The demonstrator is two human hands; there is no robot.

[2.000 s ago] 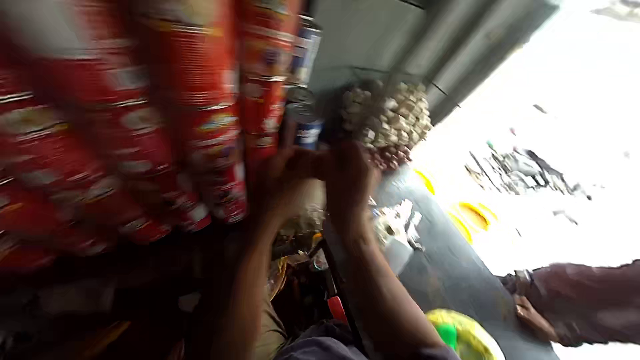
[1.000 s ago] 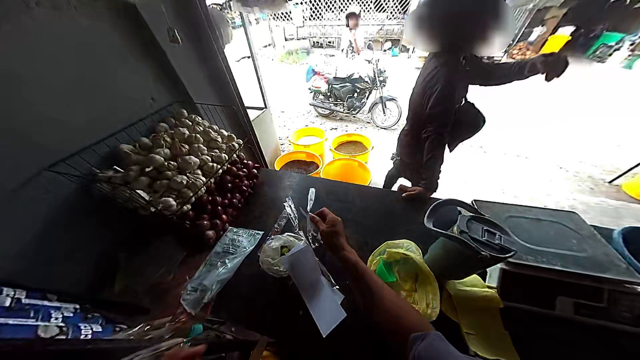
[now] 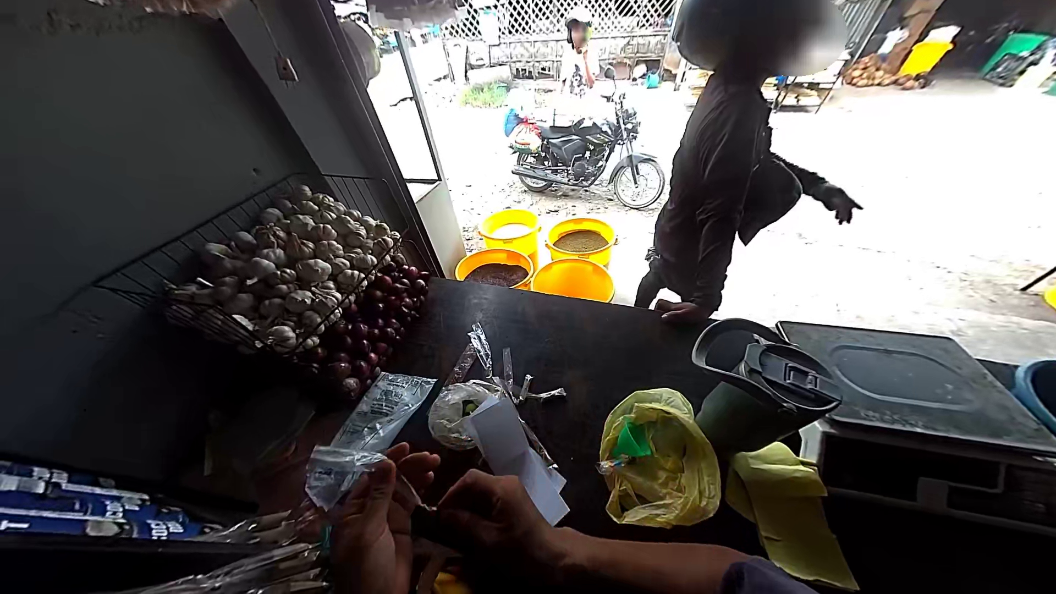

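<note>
My left hand (image 3: 375, 520) is at the lower middle, palm up, with a small clear plastic bag (image 3: 338, 476) held at its fingers. Close to its right, my right hand (image 3: 495, 511) pinches a thin strip, apparently part of the plastic. Beyond the left hand lies a printed clear plastic bag (image 3: 386, 408) on the dark counter (image 3: 577, 351). Beside it are a knotted plastic bag with green bits inside (image 3: 454, 417), plastic strips and a folded white paper (image 3: 503, 437). A yellow plastic bag with a green piece (image 3: 668, 462) stands right of the paper.
A wire basket of garlic (image 3: 289, 268) and red onions (image 3: 359, 330) stand at left. A platform scale (image 3: 916, 375), a dark green container (image 3: 747, 404) and a yellow cloth (image 3: 788, 503) are at right. Beyond the counter a person rests a hand on its edge, near yellow buckets (image 3: 573, 279) and a motorcycle (image 3: 577, 153).
My right hand has come back from the plastic strips to beside my left hand, which is now raised into view with the small bag. The person outside has lowered the outstretched arm.
</note>
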